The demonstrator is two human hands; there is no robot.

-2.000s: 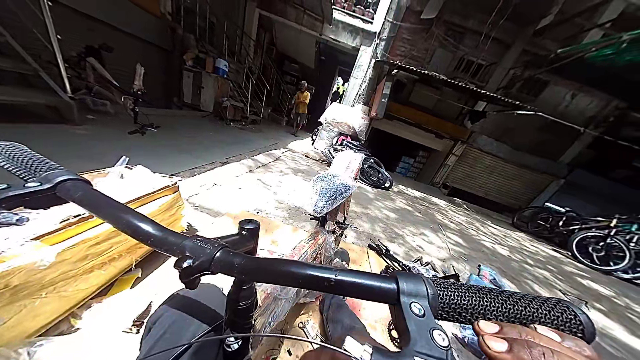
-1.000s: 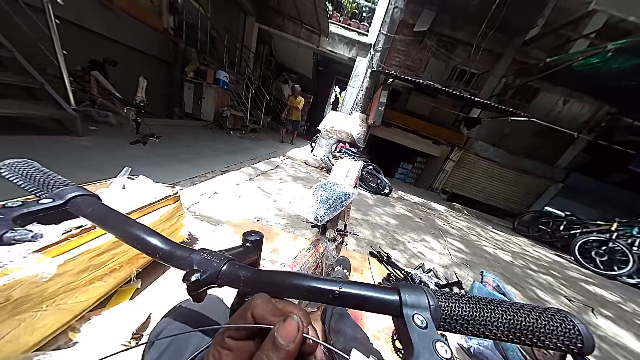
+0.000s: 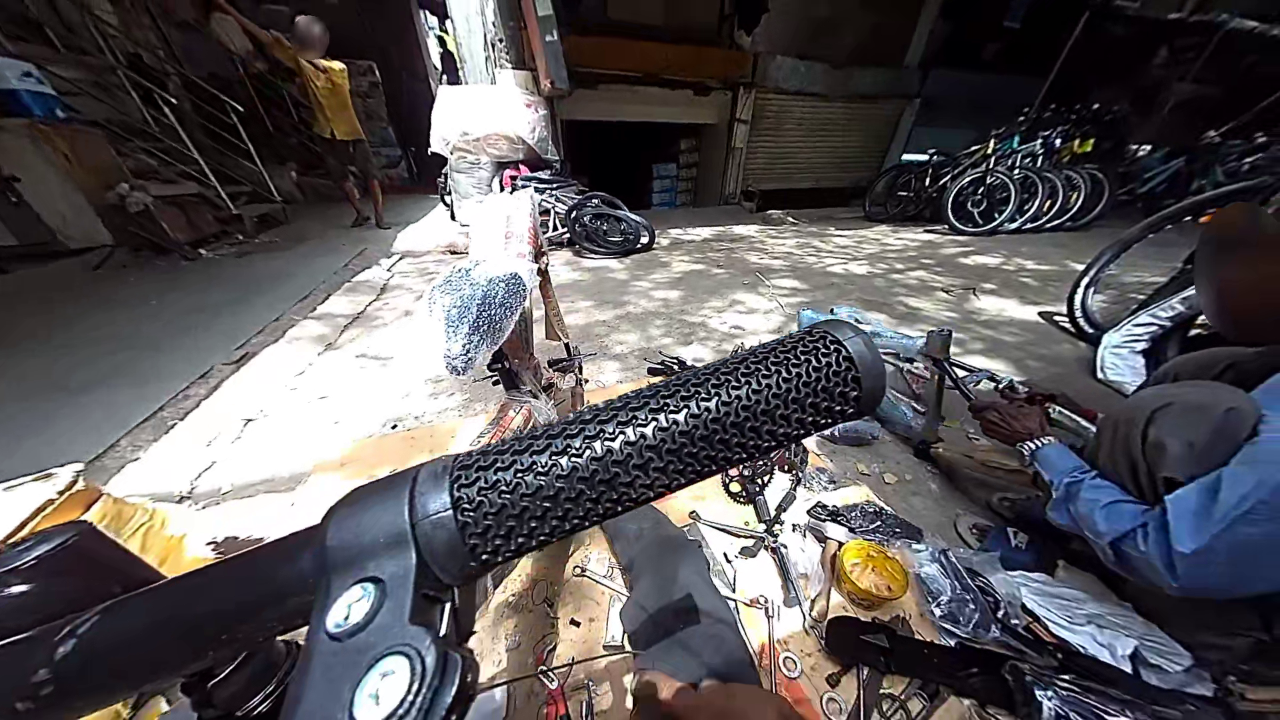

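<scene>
A black bicycle handlebar point(image 3: 200, 570) crosses the lower left of the head view. Its textured rubber grip point(image 3: 660, 440) points up and right, with a brake lever clamp point(image 3: 370, 600) inboard of it. A thin cable point(image 3: 560, 668) runs below the grip towards a hand at the bottom edge. That hand, apparently my right hand point(image 3: 715, 700), is mostly cut off; its fingertips and hold are hidden. My left hand is out of view. Beyond the grip stands a bicycle part in bubble wrap point(image 3: 480, 310). A crankset point(image 3: 750, 480) lies on the ground.
At right, a co-worker in a blue sleeve point(image 3: 1130, 510) has a hand on a bicycle frame point(image 3: 935, 380). Wrenches point(image 3: 600, 578), a yellow tub point(image 3: 872, 573) and plastic-wrapped parts point(image 3: 950, 590) lie close by. Parked bicycles point(image 3: 985, 195) and a person in yellow point(image 3: 335, 100) are farther back.
The view has swung right and the grip looms closer. My right hand has left the grip, where it rested two seconds ago. A hand seen at the cable one second ago is no longer fully visible.
</scene>
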